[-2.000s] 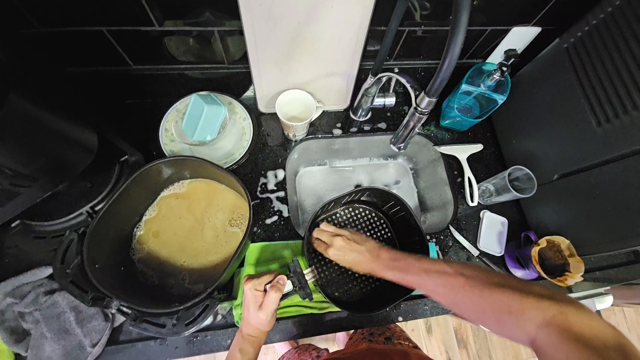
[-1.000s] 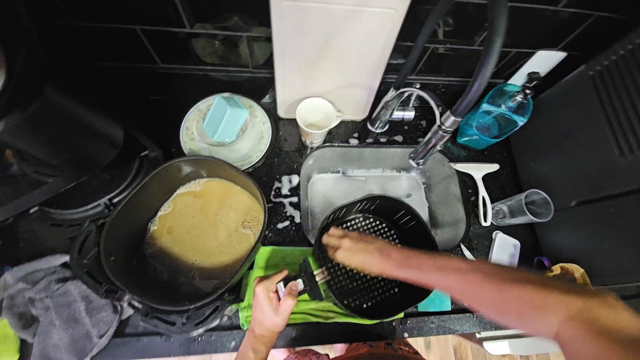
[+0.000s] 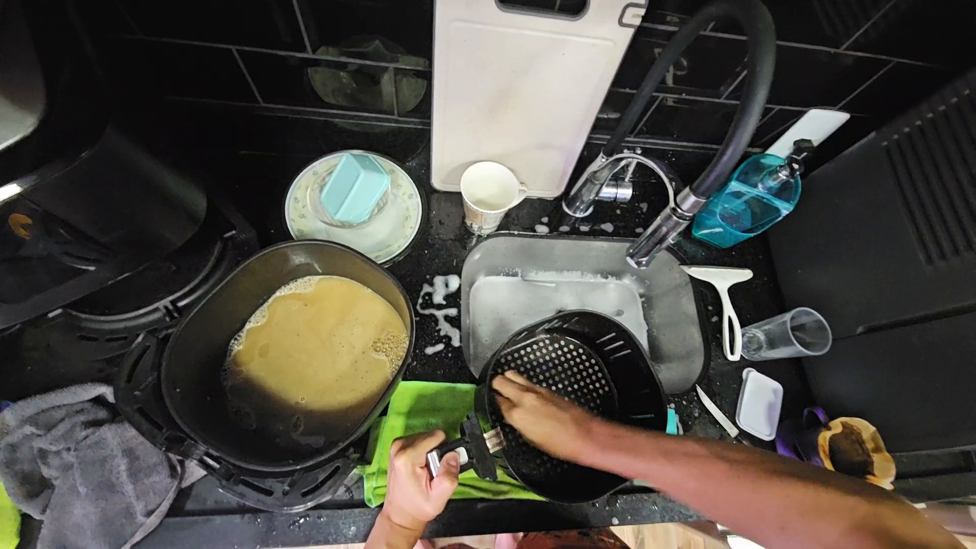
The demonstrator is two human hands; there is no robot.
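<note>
My left hand (image 3: pixel 421 474) is closed round the short handle of a black air fryer basket (image 3: pixel 640 381), which stands tilted over the front edge of the sink (image 3: pixel 583 259). My right hand (image 3: pixel 537 412) reaches inside, its fingers bent against the perforated bottom near the left wall; whether it holds anything there is hidden. A green cloth (image 3: pixel 427 404) lies under the handle and the basket's left side. Left of it stands a large black air fryer drawer (image 3: pixel 179 358) with cloudy brown, frothy liquid (image 3: pixel 320 343).
A plate (image 3: pixel 400 221) with a blue container (image 3: pixel 354 187), a mug (image 3: pixel 488 198) and a white cutting board (image 3: pixel 526 91) stand behind. At right are a faucet (image 3: pixel 656 236), blue soap bottle (image 3: pixel 747 198), squeegee (image 3: pixel 728 313), clear cup (image 3: pixel 785 335) and knife (image 3: pixel 717 412). A grey towel (image 3: pixel 84 465) lies left.
My right hand has moved a little within the basket, toward its left wall. My left hand keeps its hold on the handle. The view has shifted somewhat.
</note>
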